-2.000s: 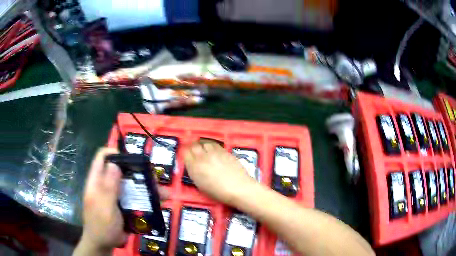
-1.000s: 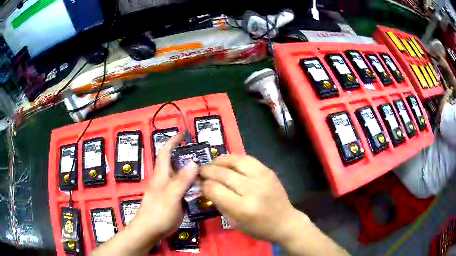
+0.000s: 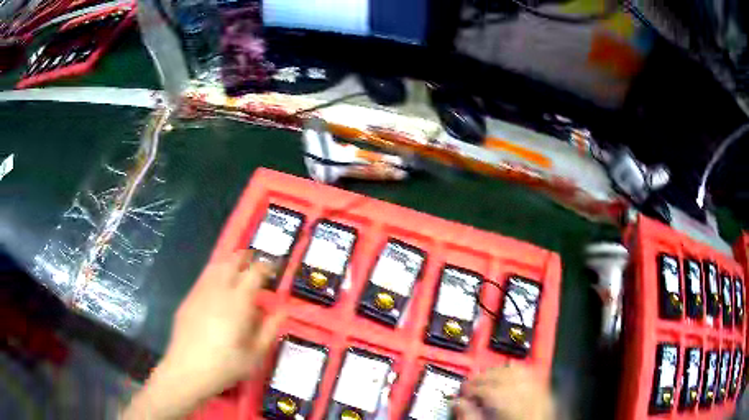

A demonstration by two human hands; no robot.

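Note:
The red tray (image 3: 460, 238) lies in front of me with black, white-labelled units in its pockets. My left hand (image 3: 218, 316) is at the tray's left side, its fingertips over the lower end of the top-left unit (image 3: 278, 232); whether they grip it is unclear. My right hand (image 3: 509, 395) is blurred and cut off by the bottom edge, beside a lower-row unit (image 3: 434, 398); what its fingers hold is hidden. A thin black cable (image 3: 489, 287) loops over the top-right unit (image 3: 521, 310).
A second filled red tray (image 3: 636, 328) stands at the right, with a barcode scanner (image 3: 608, 283) between the trays. A spare scanner (image 3: 345, 158) lies behind the near tray. Computer mice (image 3: 462, 123) and a monitor (image 3: 320, 15) are behind. Shiny clear tape (image 3: 111, 225) runs along the bench at left.
My hands have moved apart; the unit they held together is no longer seen between them. My left hand is now at the tray's left side, my right hand low at the right. The view has swung left.

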